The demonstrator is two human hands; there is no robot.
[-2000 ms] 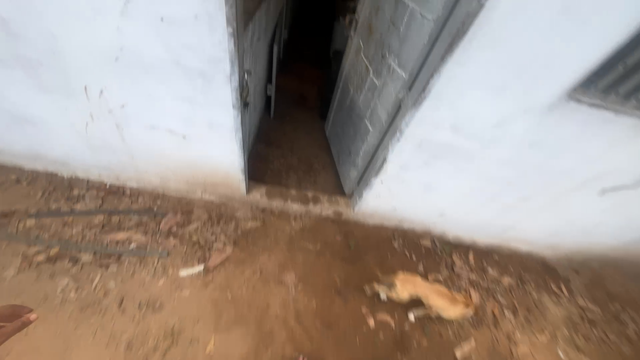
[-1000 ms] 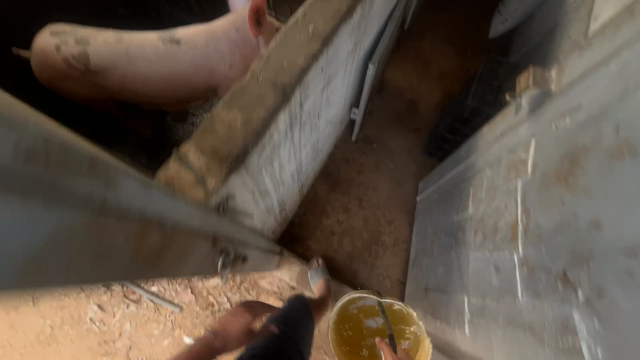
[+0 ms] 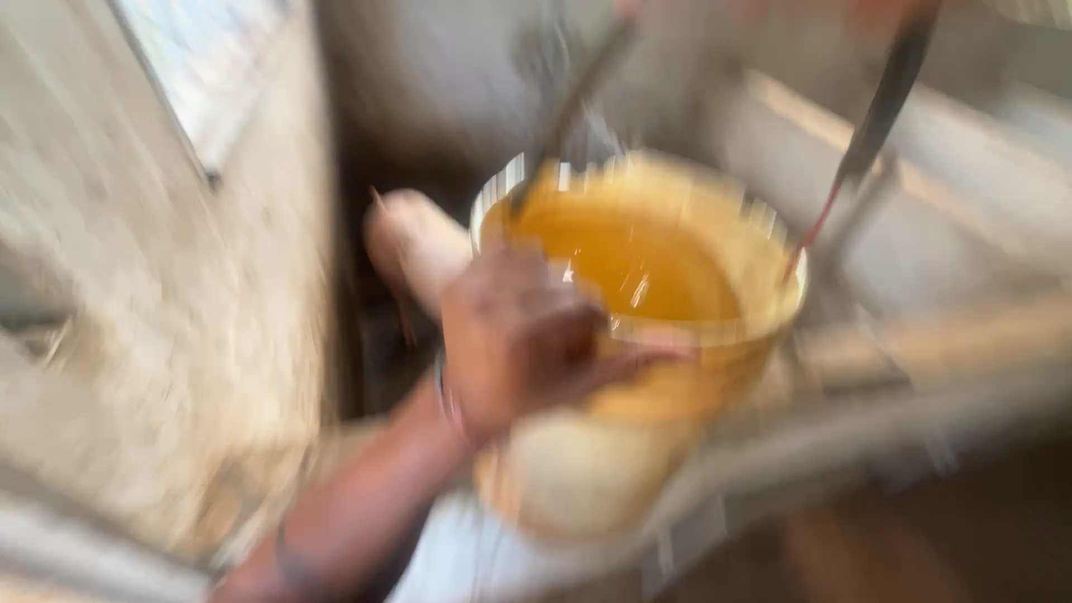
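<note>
A yellowish bucket with amber-yellow liquid inside is tilted at the centre of the blurred head view. My left hand comes from the lower left, its fingers curled at the near-left rim and its thumb along the outside. Bands circle the wrist and forearm. Dark strap-like or handle parts rise from the bucket's two sides to the top edge. Blurred skin-coloured patches show up there; whether one is my right hand cannot be told.
Behind the bucket's left side, a pale pinkish pig shows in a dark space. A rough, light wall stands on the left. Pale wall ledges run across the right.
The view has swung strongly from the doorway. The bucket, low in the frame one second ago, now appears at the centre with my left hand at its rim.
</note>
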